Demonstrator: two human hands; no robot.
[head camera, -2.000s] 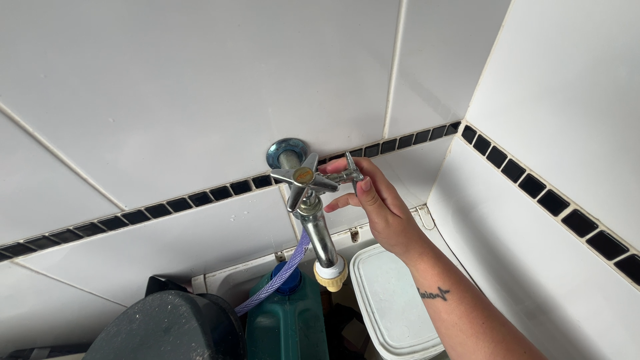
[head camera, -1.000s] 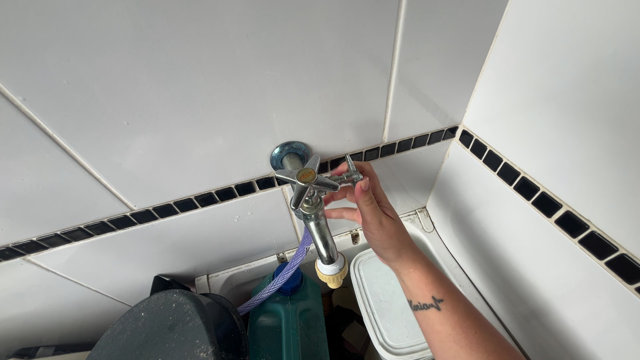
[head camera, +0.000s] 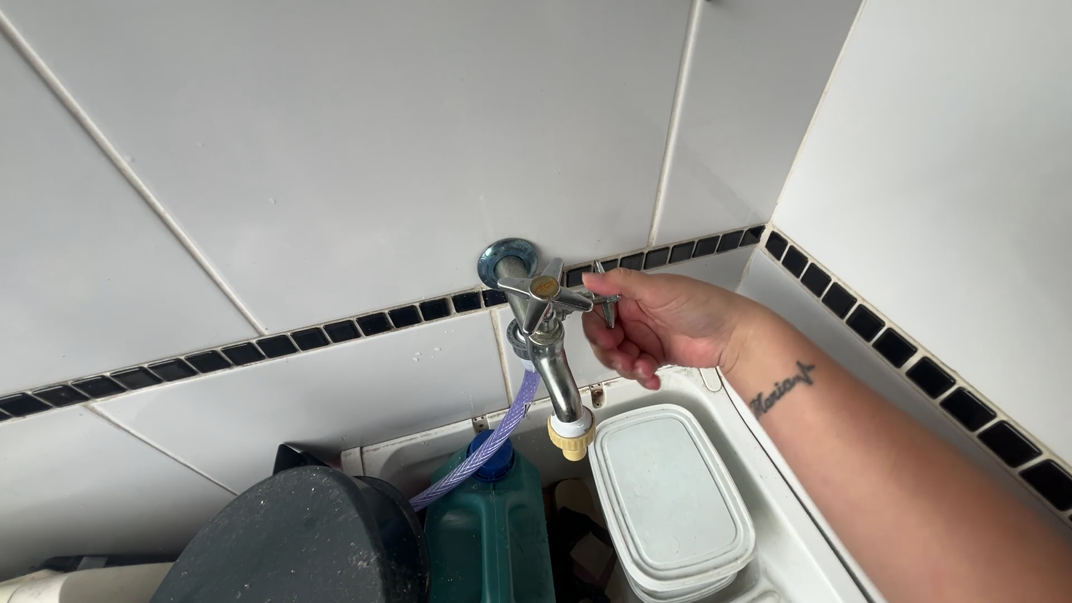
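Note:
A chrome tap (head camera: 563, 377) with a large cross handle (head camera: 545, 289) comes out of the tiled wall, with a yellowish plastic fitting (head camera: 573, 435) on its spout. On its right side is a smaller cross handle (head camera: 606, 295). My right hand (head camera: 662, 322) is at this smaller handle, thumb and curled fingers around it; the fingers partly hide it. A purple braided hose (head camera: 481, 461) runs from the tap's left side down to the left. My left hand is out of view.
Under the tap, a white basin (head camera: 804, 544) holds a green plastic jug (head camera: 490, 536) with a blue cap and a pale lidded tub (head camera: 674, 494). A dusty dark plastic object (head camera: 293, 544) is at lower left. White tiled walls (head camera: 377, 151) meet in a corner at right.
My right hand has shifted its hold at the small side handle, with the fingers now more curled below it. The small handle looks turned to a different angle.

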